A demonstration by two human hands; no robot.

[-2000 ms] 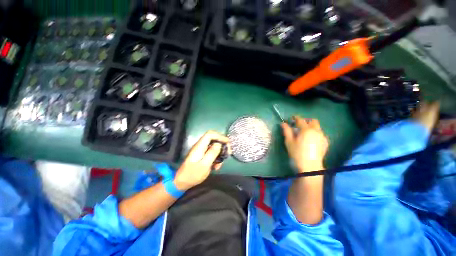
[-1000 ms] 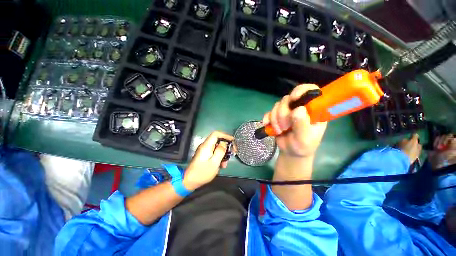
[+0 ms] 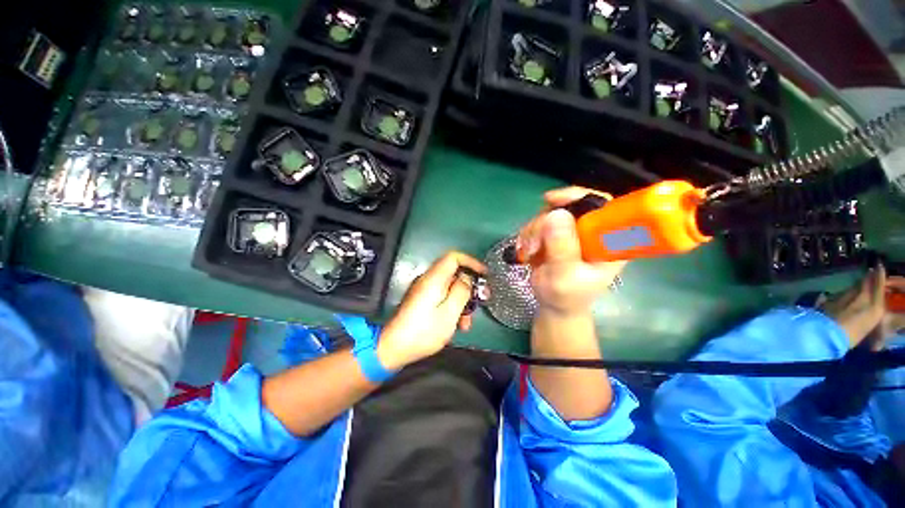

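My left hand holds a small black watch case assembly in its fingertips at the left edge of the round screw plate. My right hand is closed around the orange electric screwdriver, whose black nose points left over the plate. The silver speckled screw plate lies on the green bench, partly hidden by my right hand. The driver's tip lies close to the case; I cannot tell if they touch. Tweezers cannot be made out.
A black foam tray with units stands left of centre, beside a clear blister tray. Stacked foam trays are at upper right, a smaller one far right. A coiled hanger and a black cord reach my side. Neighbours' blue sleeves show.
My right hand first had a thin silver tool, then took hold of the hanging screwdriver. Since then the screwdriver has moved left and lower, nearer the case. My left hand still holds the case.
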